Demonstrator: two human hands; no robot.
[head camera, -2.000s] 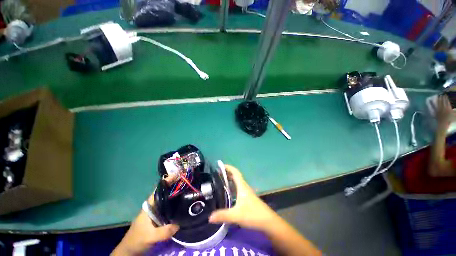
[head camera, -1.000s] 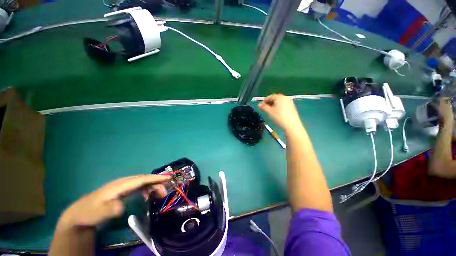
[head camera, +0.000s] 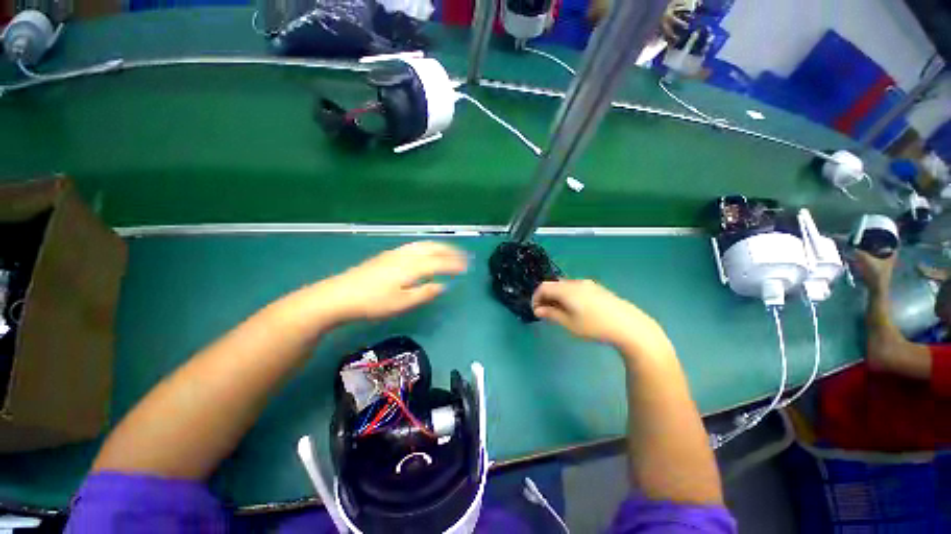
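Observation:
The opened camera body (head camera: 412, 469) rests at the bench's front edge against me, with white antennas on both sides. Its black head (head camera: 386, 381) is open and shows a board and red and blue wires. The bundle of black leads (head camera: 517, 273) lies at the foot of the metal post. My right hand (head camera: 584, 310) is at the bundle's right edge with fingertips pinched together; whether a lead is between them I cannot tell. My left hand (head camera: 401, 280) is in the air left of the bundle, slightly blurred, fingers apart and empty.
A brown carton (head camera: 78, 323) stands at the left. Two white camera units (head camera: 766, 261) with hanging cables are on the bench at right. Another unit (head camera: 433, 99) lies on the green belt behind the metal post (head camera: 584, 115). A person in red (head camera: 886, 396) holds a unit at far right.
My left hand has left the opened camera head and moved up and right towards the bundle. My right hand has lowered onto the bundle's right side. The unit on the belt has shifted right.

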